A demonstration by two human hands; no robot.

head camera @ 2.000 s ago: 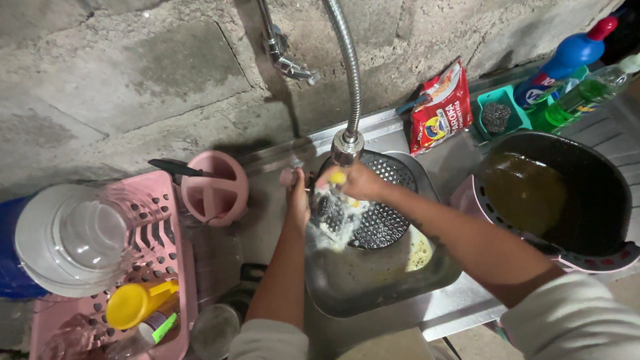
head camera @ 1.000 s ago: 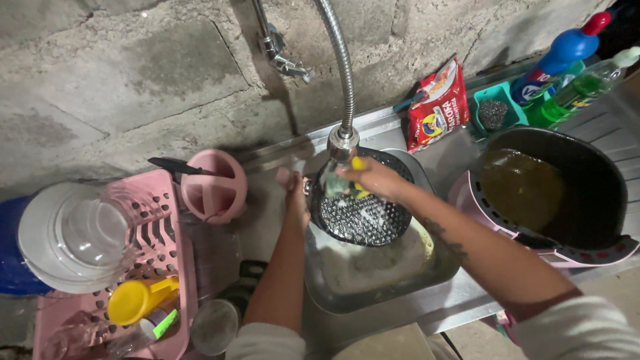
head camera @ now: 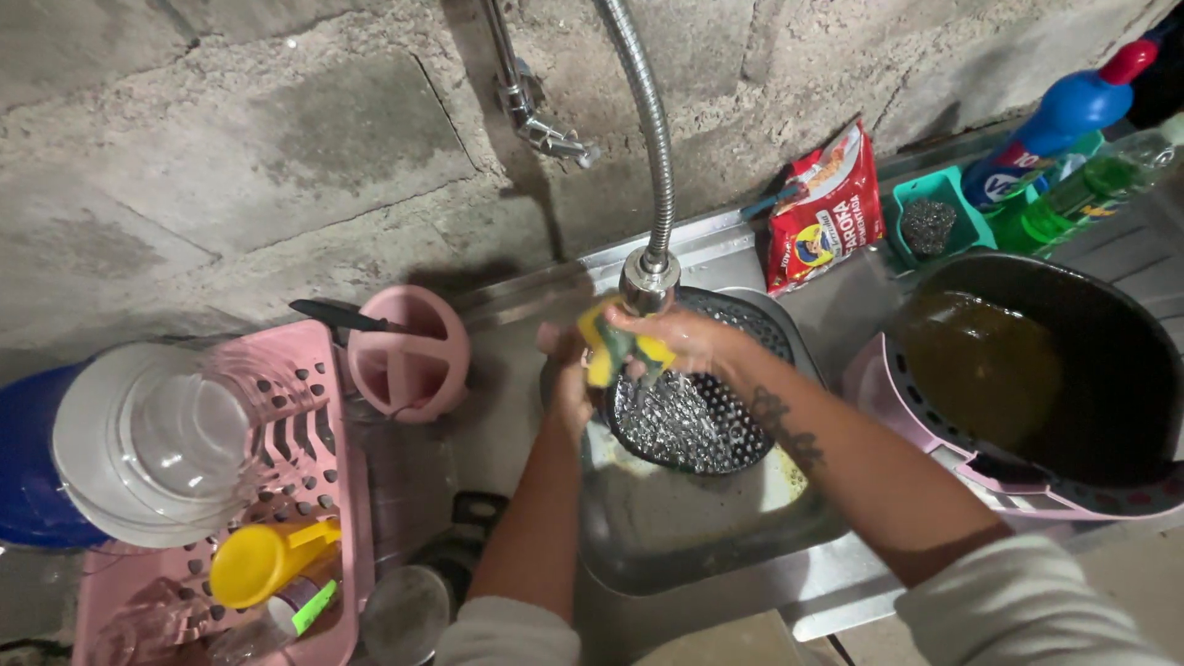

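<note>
My right hand (head camera: 680, 335) grips a yellow-and-green sponge (head camera: 606, 344), folded between its fingers just below the metal faucet head (head camera: 649, 280). At the left rim of a round, black perforated tray (head camera: 712, 421), my left hand (head camera: 566, 375) is closed on the edge, its fingers partly hidden. The tray is tilted over the steel sink basin (head camera: 684, 555), and water runs across its holes. Some suds and yellowish residue lie in the basin beneath it.
Right of the sink stands a black basket (head camera: 1110, 370) with murky liquid. Behind are a red packet (head camera: 826, 208), a teal holder (head camera: 943, 208) with a steel scourer, and bottles (head camera: 1054, 120). Leftward are a pink cutlery holder (head camera: 407, 347) with a knife and a pink dish rack (head camera: 356, 518) holding containers.
White foam that covered part of the tray two seconds ago has mostly gone from its surface. The sponge now shows more plainly, folded in my right hand near the faucet head.
</note>
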